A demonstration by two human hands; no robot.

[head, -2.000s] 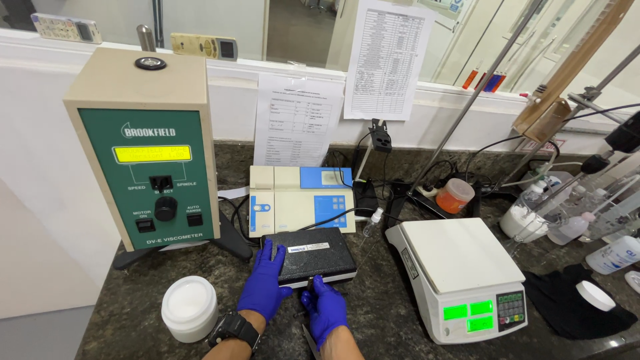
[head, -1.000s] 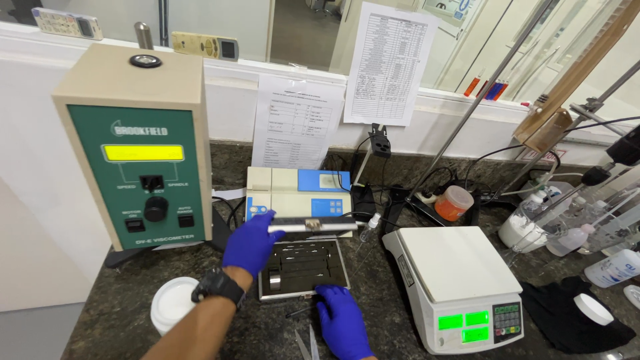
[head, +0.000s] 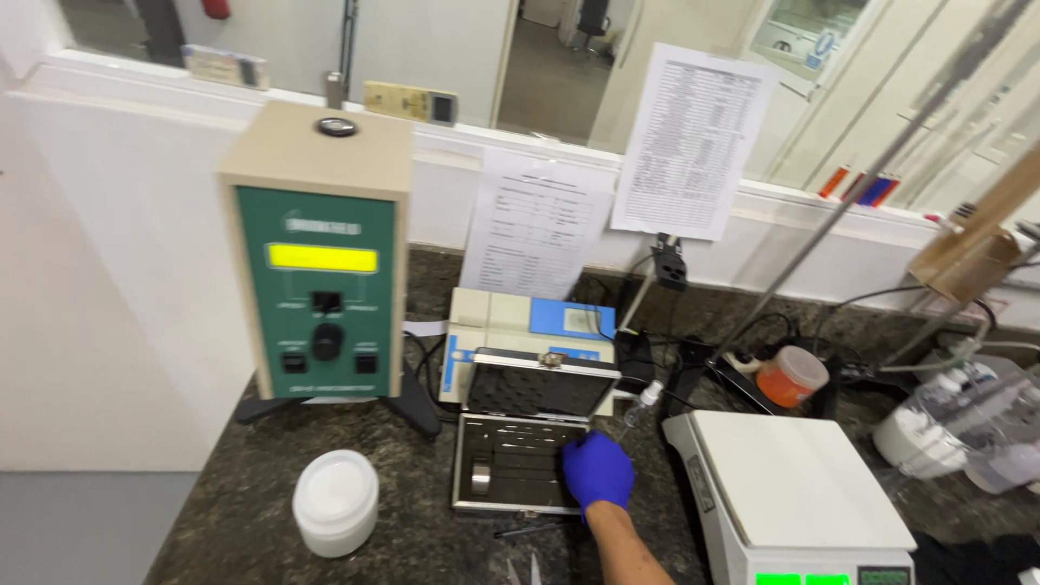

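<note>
My right hand (head: 600,475), in a blue glove, reaches over the right side of an open spindle case (head: 457,479). Its fingers are bent down at the case's inner right edge, and whether they grip anything is hidden. A metal cylinder (head: 481,476) lies at the left in the dark foam, beside thin metal spindles. The case lid (head: 536,388) leans back against a cream and blue instrument (head: 487,313). My left hand is out of view. A Brookfield viscometer (head: 321,284) with a lit yellow display stands to the left of the case.
A lidded white jar (head: 335,504) is at the front left. A pen (head: 532,530) and pointed metal blades (head: 524,570) lie before the case. To the right are a white scale (head: 804,479), a small clear bottle (head: 643,404), an orange-filled container (head: 791,377) and metal stand rods.
The case lid, held by my left hand a second ago, now stands by itself, and that hand has left the view. My right hand has moved from the case's front edge to its right side.
</note>
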